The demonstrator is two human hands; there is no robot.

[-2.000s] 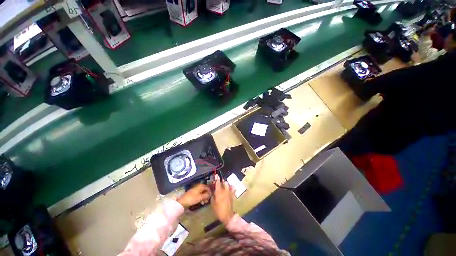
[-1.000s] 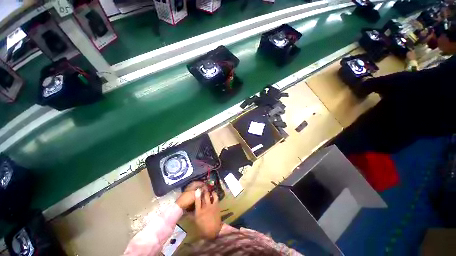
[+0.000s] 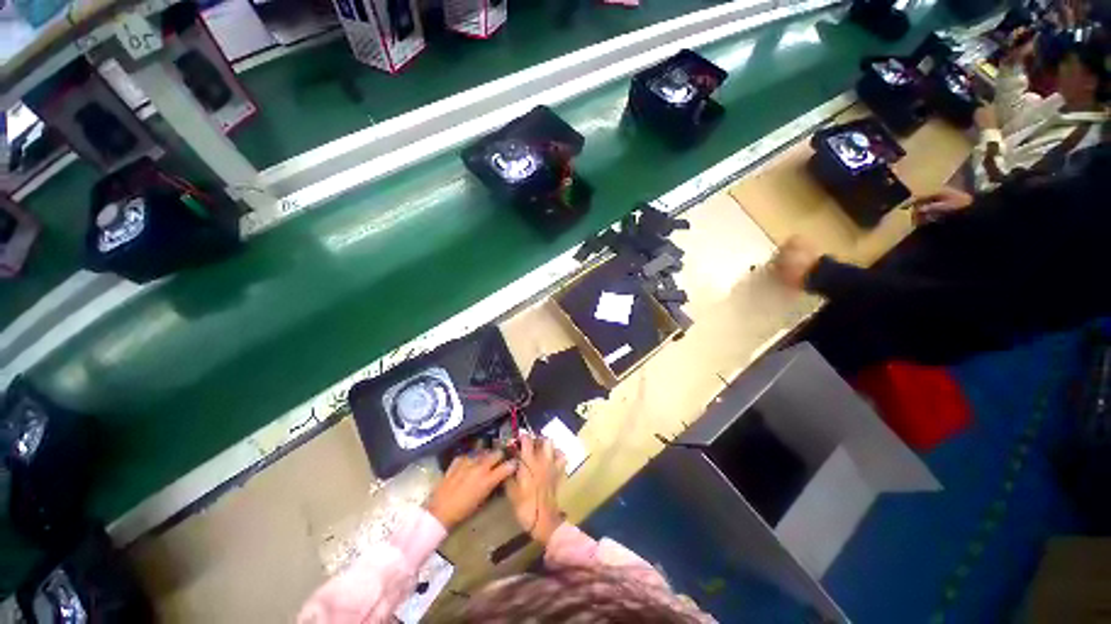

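The black speaker front panel (image 3: 372,429) lies on the tan bench with its silver driver (image 3: 423,407) facing up. Thin red and black lead wires (image 3: 513,417) run from it toward my hands. The dark rear housing (image 3: 461,450) is below the panel, mostly hidden by my hands. My left hand (image 3: 469,486) rests on the housing with its fingers bent. My right hand (image 3: 534,485) is beside it, fingertips near the wires at the housing's edge. What the fingertips hold is too small and covered to tell.
Black foam pads (image 3: 563,383) and white release paper (image 3: 564,444) lie right of the panel. An open shallow carton (image 3: 676,333) and heaped foam strips (image 3: 646,244) are beyond. The green conveyor (image 3: 366,244) carries speakers. A large carton (image 3: 841,512) and another worker (image 3: 975,244) are at right.
My right hand has moved off the housing top to the wires at its right edge, and my left hand is flatter. The other worker's hand has reached onto the bench at right.
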